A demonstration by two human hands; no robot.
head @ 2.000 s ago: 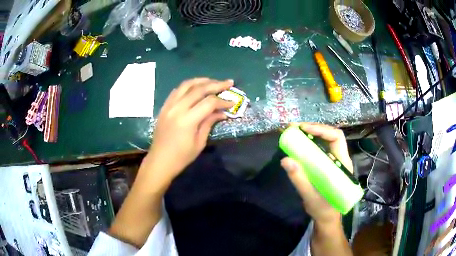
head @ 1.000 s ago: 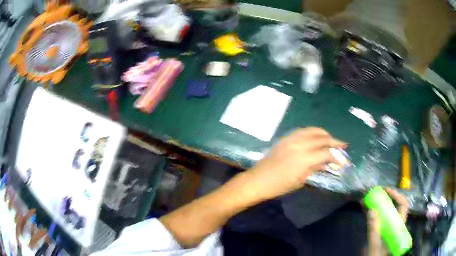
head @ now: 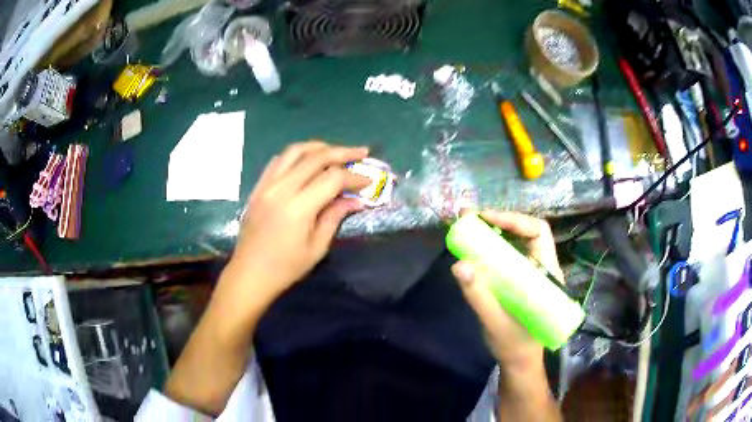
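A small white watch case (head: 378, 183) with a yellow patch inside lies at the bench's front edge. My left hand (head: 301, 206) holds it by its left side with the fingertips. My right hand (head: 515, 305) is wrapped around a bright green electric screwdriver (head: 515, 280), right of the case and just in front of the bench edge. The tool's green end points up and left toward the bench. Its thin bit is too faint to make out clearly, and it does not visibly touch the case.
An orange-handled tool (head: 521, 140) and metal tweezers (head: 554, 129) lie right of the case. A round tub of screws (head: 562, 49) stands behind them. White paper (head: 206, 157) lies left, with striped straps (head: 72, 191) at far left. A black fan grille (head: 354, 26) is at the back.
The view has swung back to the right from the bench's left side. Both hands still hold the same things and appear further left in the picture.
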